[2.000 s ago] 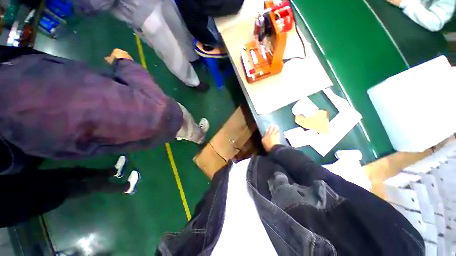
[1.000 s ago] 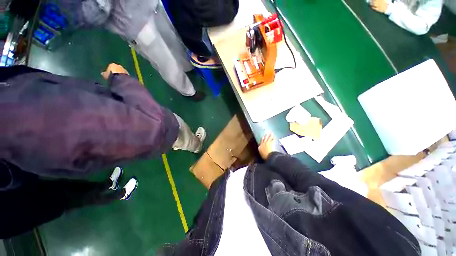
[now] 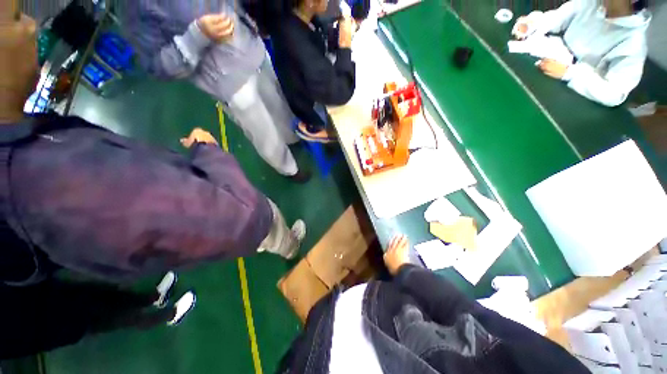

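My right hand (image 3: 397,253) rests on the near edge of the green workbench (image 3: 409,228), fingers spread, holding nothing. My left hand is out of the picture. Loose white sheets (image 3: 479,263) lie on the bench to the right of my hand, with a tan piece (image 3: 457,232) among them. Beyond them an orange bench press (image 3: 398,142) with red parts and a cable stands on a pale board (image 3: 420,186).
A large white block (image 3: 600,208) stands at right, with slatted white pieces (image 3: 622,321) below it. An open cardboard carton (image 3: 329,256) is on the floor beside the bench. People stand at left; one sits by a blue stool (image 3: 318,157), another sits across the bench.
The view has tilted up, so the bench and press appear lower and more of the seated people shows. My right hand stays on the bench edge. A standing person's raised hand now shows.
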